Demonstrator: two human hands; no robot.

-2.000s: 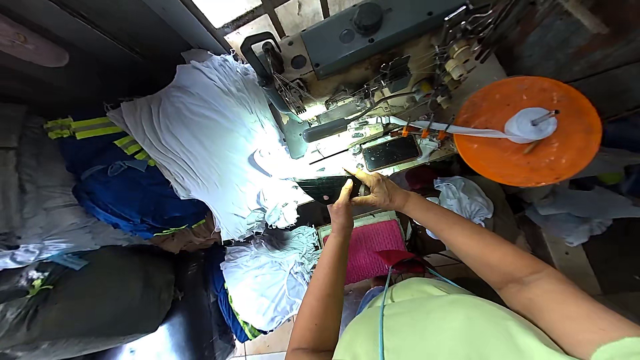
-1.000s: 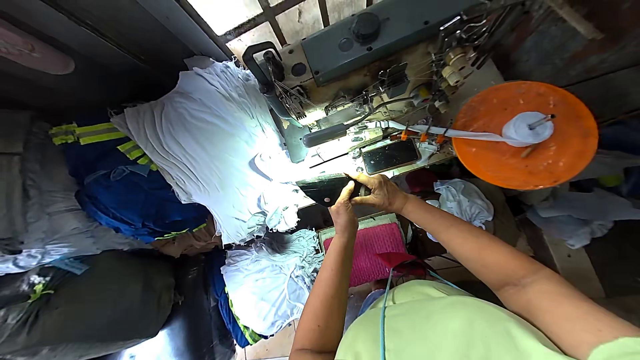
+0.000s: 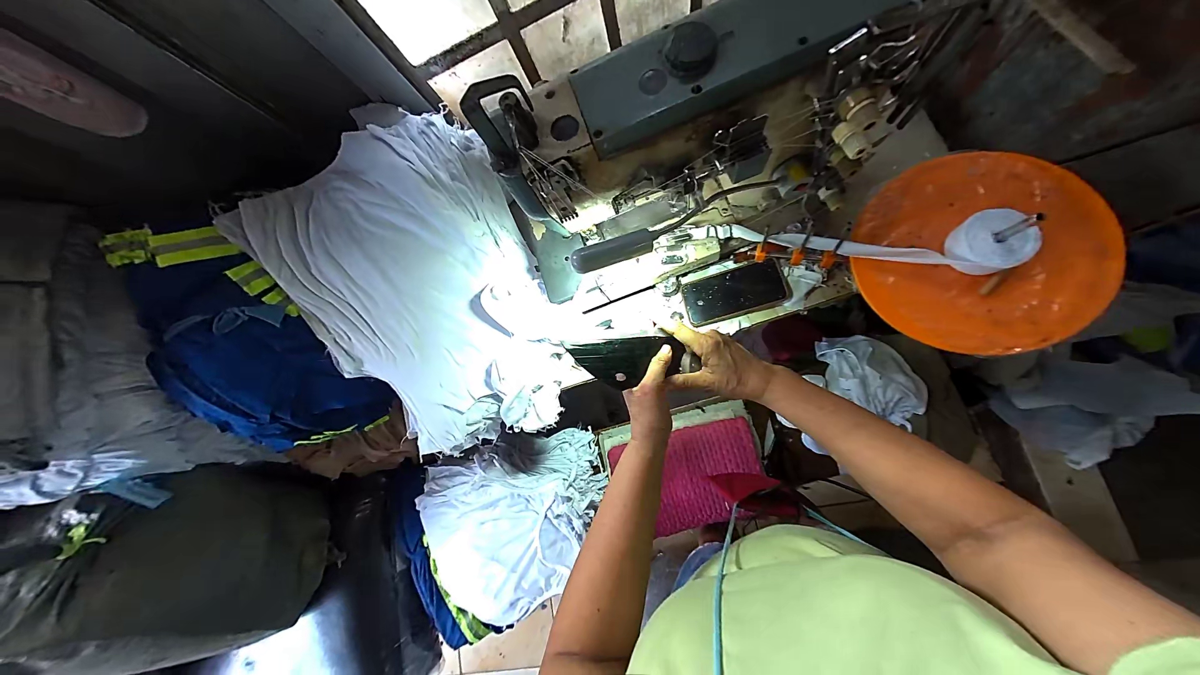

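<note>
My left hand (image 3: 649,389) and my right hand (image 3: 717,361) meet at the near edge of a lit sewing machine (image 3: 600,253). Between them is a dark, flat, glossy object (image 3: 609,361), which both hands hold; its kind is unclear. The right hand's index finger points forward over the machine bed. Just beyond that hand a smartphone (image 3: 736,292) with a dark screen lies on the bed. White tape (image 3: 844,247) runs from a roll on an orange disc (image 3: 989,309) to the machine. Left of the hands lies a pile of white garments (image 3: 403,253).
More white cloth (image 3: 511,534) hangs below the pile. Blue garments with reflective yellow bands (image 3: 262,375) lie at the left, above a dark stuffed bag (image 3: 206,562). A pink woven pad (image 3: 708,469) is below my hands. Crumpled white cloth (image 3: 867,384) sits right of them.
</note>
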